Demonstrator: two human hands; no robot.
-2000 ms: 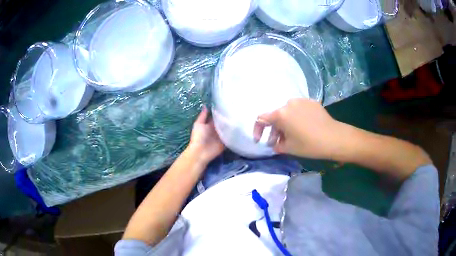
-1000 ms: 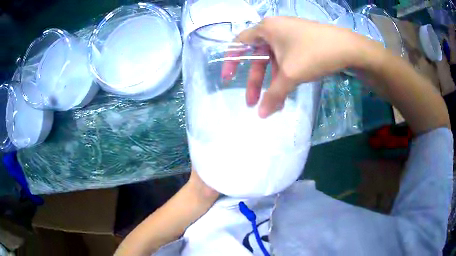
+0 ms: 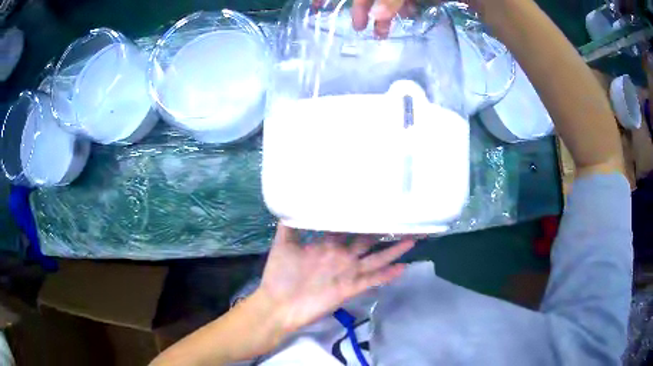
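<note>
A large housing (image 3: 365, 161), clear at the top and white below, is held up in front of me, its side with a dark slot mark facing me. My left hand (image 3: 322, 275) is under its bottom edge, palm up with fingers spread, supporting it. My right hand (image 3: 379, 13) is at the clear rim at the top of the picture, its fingertips over the edge; the rest of this hand is partly cut off by the frame.
More clear-and-white housings (image 3: 211, 82) stand along the green bench, whose near part is covered in clear film (image 3: 143, 207). Blue cloth (image 3: 27, 221) hangs at the left end. An open carton (image 3: 104, 293) is below. A white round cap (image 3: 625, 102) lies far right.
The housing has been lifted and turned from lying tilted near my body to showing its slotted side. My right hand moved up from the white part to the rim; my left hand moved beneath.
</note>
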